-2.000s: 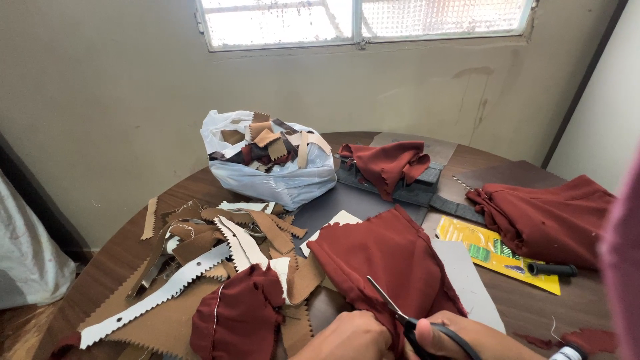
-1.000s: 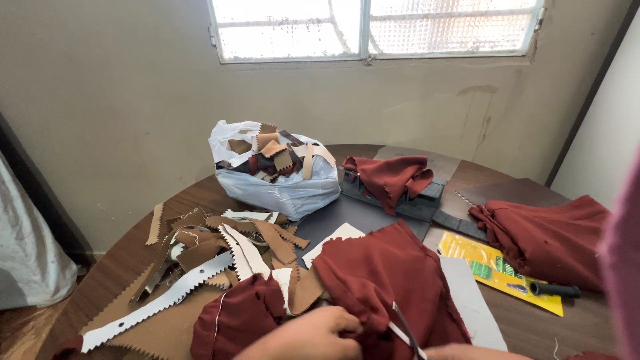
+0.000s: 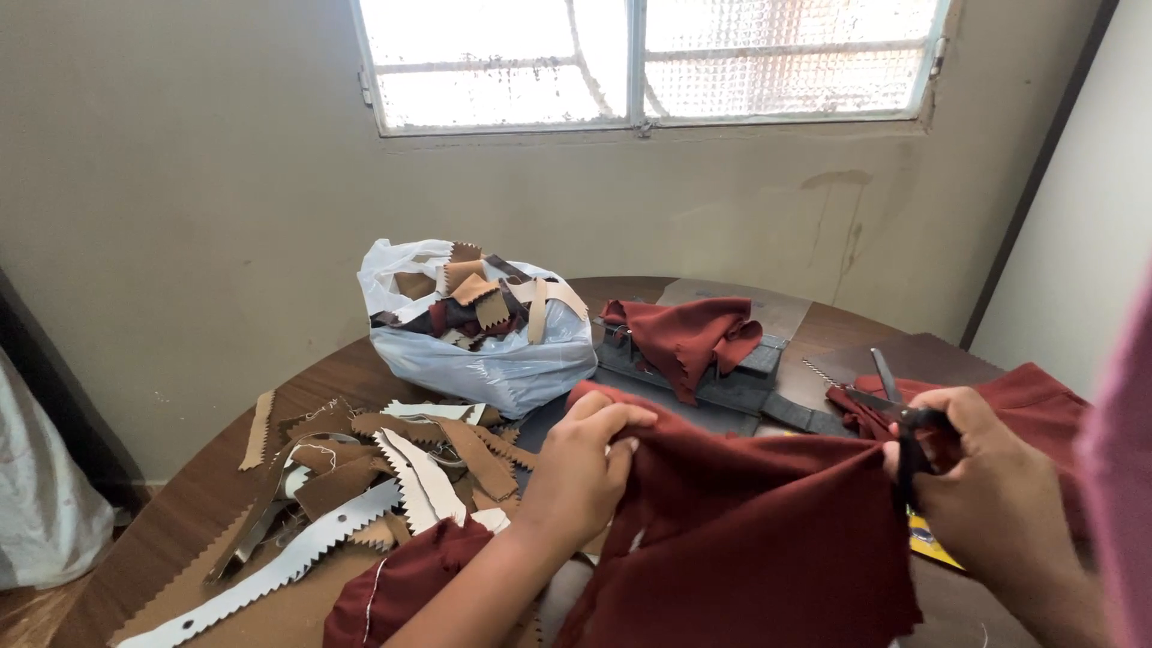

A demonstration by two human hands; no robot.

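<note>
Dark red fabric hangs stretched between both hands above the table. My left hand pinches its upper left edge. My right hand holds black-handled scissors, blades parted and pointing up and left, and also has the fabric's upper right corner at its fingertips. Another dark red fabric piece with a white thread lies beside my left forearm. Behind the raised fabric, a red cloth rests on a dark grey device. More red fabric lies behind my right hand.
Brown and white zigzag-edged scraps are heaped at the left of the round wooden table. A white plastic bag full of scraps stands at the back. Part of a yellow packet shows under my right hand.
Both hands have risen from the table's front, lifting the red fabric and spreading it between them. The scissors, earlier low over the cloth, have moved up and to the right.
</note>
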